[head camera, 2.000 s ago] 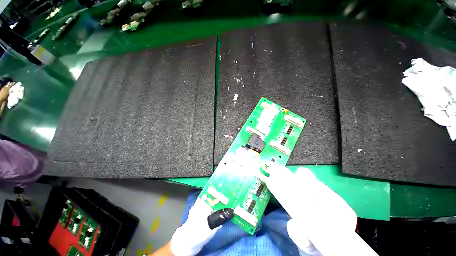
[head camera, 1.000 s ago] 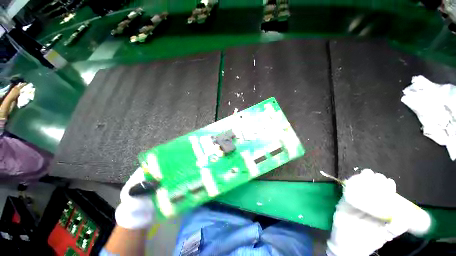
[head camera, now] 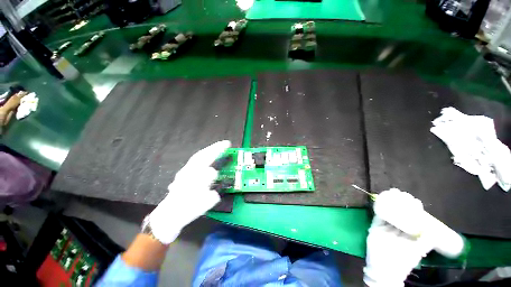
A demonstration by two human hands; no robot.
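Note:
A green circuit board (head camera: pixel 258 178) with pale connectors and a black block lies across the left and middle black foam mats. My left hand (head camera: pixel 189 188), in a white glove, is over the board's left end; its fingers cover that end, and I cannot tell how firmly they hold it. My right hand (head camera: pixel 399 224), also gloved in white, is closed around a thick white cylinder, the adhesive dispenser (head camera: pixel 446 235), at the right. Its thin needle points up and left, clear of the board.
A crumpled white cloth (head camera: pixel 473 144) lies on the right foam mat (head camera: pixel 414 117). Several component assemblies (head camera: pixel 230 33) stand on the green bench (head camera: pixel 185 70) beyond. A black bin (head camera: pixel 84 246) holds boards at lower left. Another person's hand (head camera: pixel 11 106) shows at the far left.
The board has gone from being held at a slant near my body to lying level on the mats. My right hand has moved right, away from the board, with the dispenser.

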